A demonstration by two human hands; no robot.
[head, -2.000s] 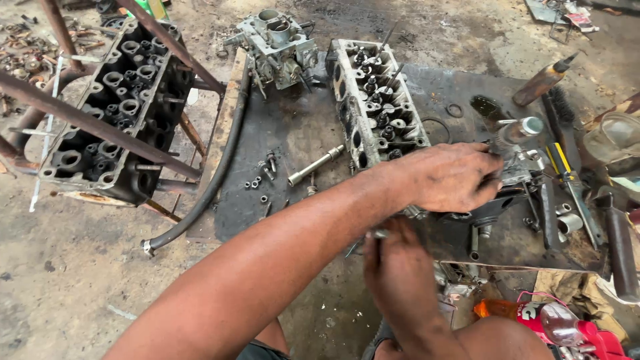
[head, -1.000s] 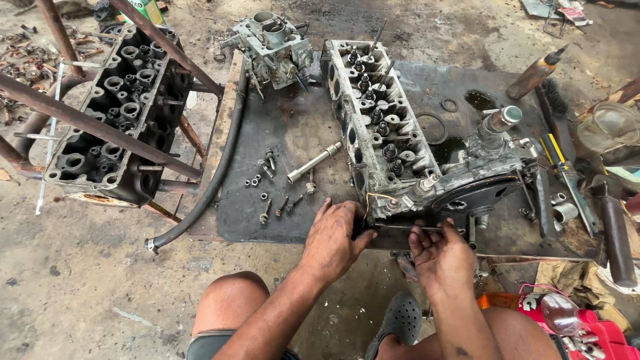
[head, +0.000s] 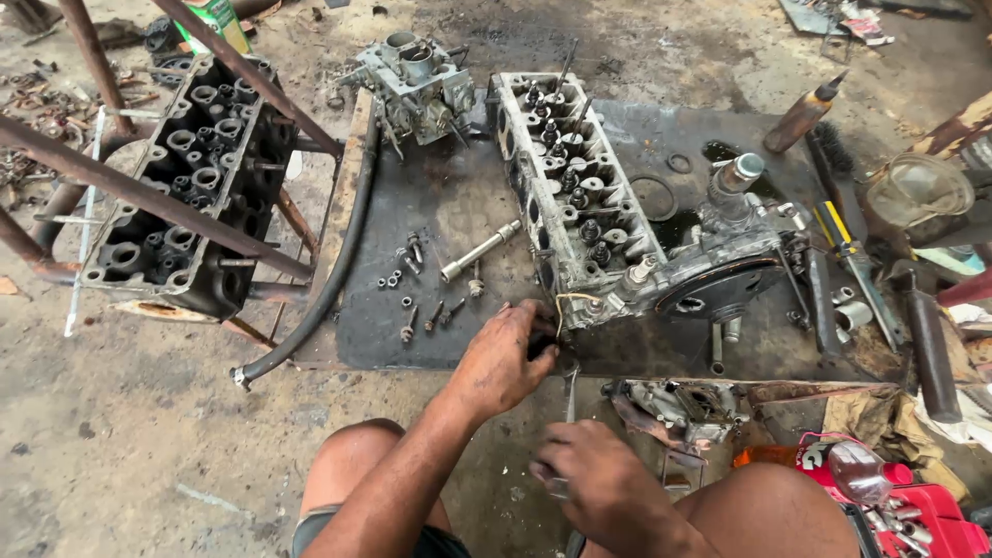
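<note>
A metal cylinder head (head: 577, 178) with valve springs showing lies on the dark mat, a black pulley (head: 721, 287) at its near right end. My left hand (head: 508, 356) rests at the near left corner of the head, fingers curled; whether they hold a small part is hidden. My right hand (head: 593, 473) is closed around a metal wrench (head: 572, 395), whose upper end points at the mat's front edge just right of my left fingers. A socket extension bar (head: 480, 250) and several bolts (head: 409, 324) lie left of the head.
A carburetor (head: 418, 85) stands at the back. A second cylinder head (head: 182, 178) sits in a rusty metal frame at the left, near a black hose (head: 353, 240). At the right are a wire brush (head: 833, 151), an oil bottle (head: 802, 116) and a screwdriver (head: 872, 294). A carburetor-like metal part (head: 690, 407) lies below the front edge.
Two seconds ago my left arm reached across the head to its right end; now that hand is at the near left corner. My right hand has moved down from the head's front edge.
</note>
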